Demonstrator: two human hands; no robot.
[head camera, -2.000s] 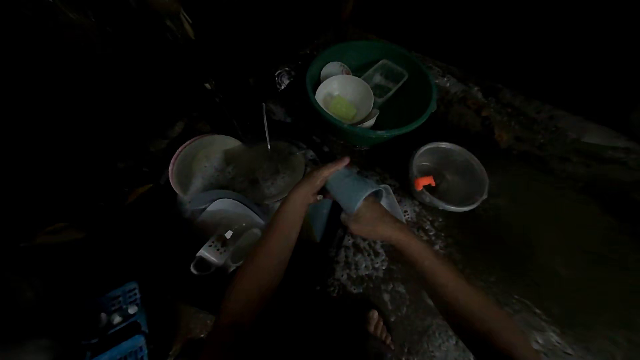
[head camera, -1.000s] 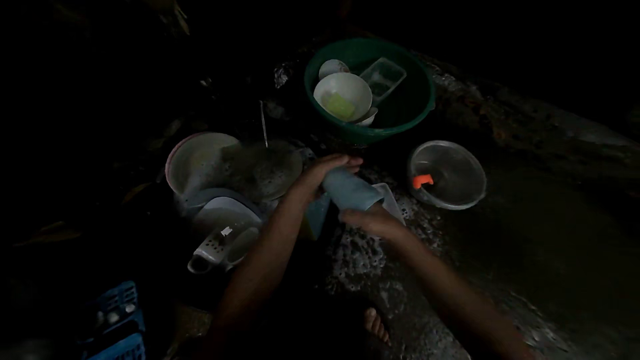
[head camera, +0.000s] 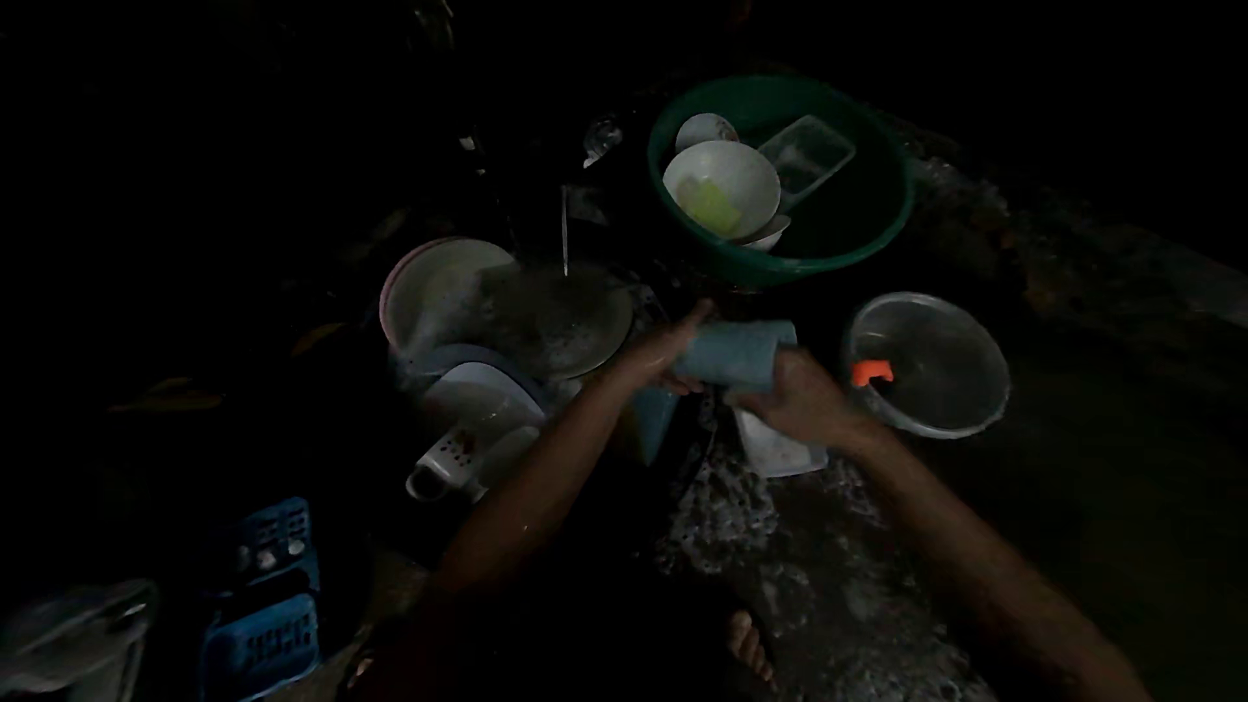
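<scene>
A light blue cup (head camera: 731, 353) lies on its side between my hands, near the middle of the view. My left hand (head camera: 665, 353) holds its left end, with fingers beneath it. At the other end, my right hand (head camera: 801, 398) grips the rim, and some fingers may be inside; the dim light hides this. Just below my right hand a white plastic container (head camera: 777, 447) rests on the wet ground. To the left are a soapy round plate (head camera: 556, 322), a pale basin (head camera: 439, 292) and a white mug (head camera: 453, 462) with a handle, lying tilted.
A large green basin (head camera: 829, 261) at the top holds white bowls (head camera: 726, 185) and a clear rectangular container (head camera: 807, 156). At right stands a clear round tub (head camera: 936, 366) with an orange object (head camera: 871, 371) at its edge. Blue perforated baskets (head camera: 261, 634) sit at lower left.
The blue cup has turned from slanting down to the right to lying nearly level. More of the white container now shows below my right hand.
</scene>
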